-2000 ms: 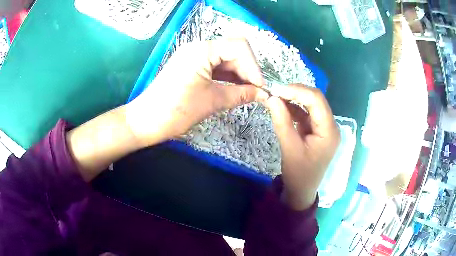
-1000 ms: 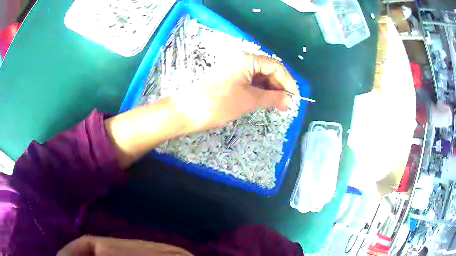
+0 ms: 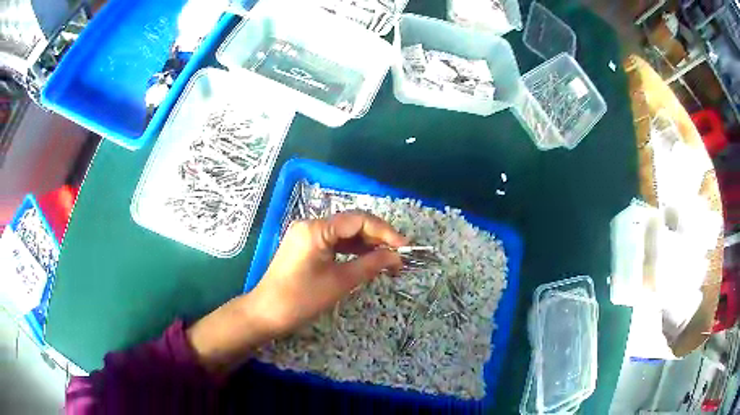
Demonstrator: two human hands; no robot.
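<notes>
A blue tray point(image 3: 513, 267) on the dark green tabletop is filled with small white sleeves point(image 3: 381, 344). Thin metal pins point(image 3: 450, 300) lie in loose bunches on the sleeves. My left hand point(image 3: 316, 271) is over the tray's left part. Its thumb and fingertips pinch a thin piece with a white sleeve point(image 3: 418, 248) on it, pointing right. Whether a pin is inside it is partly hidden by the fingers. My right hand is not in view.
A clear tub of pins point(image 3: 215, 166) stands beyond the tray's left side. Farther back are a second clear tub point(image 3: 312, 69), a tub with pale pieces point(image 3: 454, 73), a hinged box point(image 3: 560, 101) and a second blue tray point(image 3: 114, 65). Clear lids point(image 3: 564, 348) lie at the right.
The view has tilted up, showing more containers. My left hand still holds a small piece. My right hand, at the left fingertips two seconds ago, is out of the picture.
</notes>
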